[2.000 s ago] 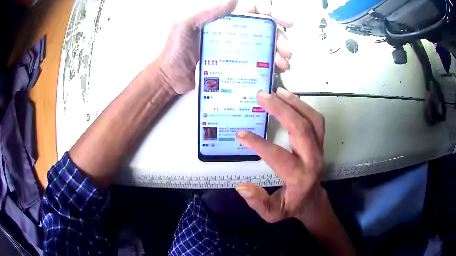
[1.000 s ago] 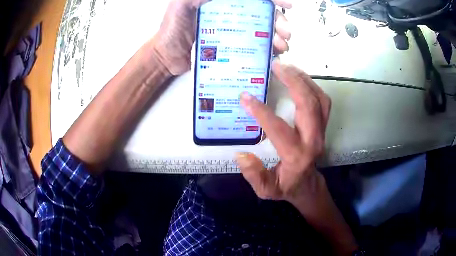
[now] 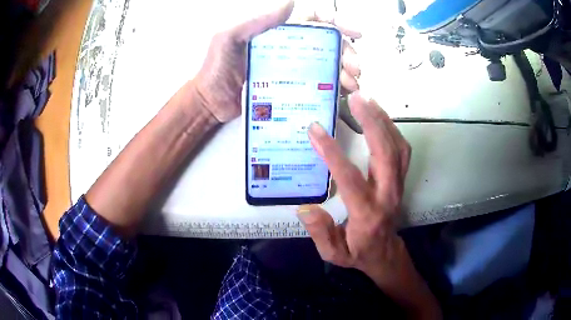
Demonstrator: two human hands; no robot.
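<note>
A smartphone with a bright screen of lists and small pictures is held upright above the white table. My left hand holds it from behind, with the thumb along its upper left side and fingertips showing past its right edge. My right hand holds nothing. Its fingers are spread, and the index fingertip is over the right middle of the screen; I cannot tell whether it touches.
The white table has a ruler scale along its front edge. The blue and dark machine part is at upper right, with scissors below it. Grey-purple cloth hangs at far left. A pale blue sheet lies below the table.
The whole view shifted down and back up. The list on the screen stands at a slightly different height. My right index finger has moved over the screen, and its fingers remain spread.
</note>
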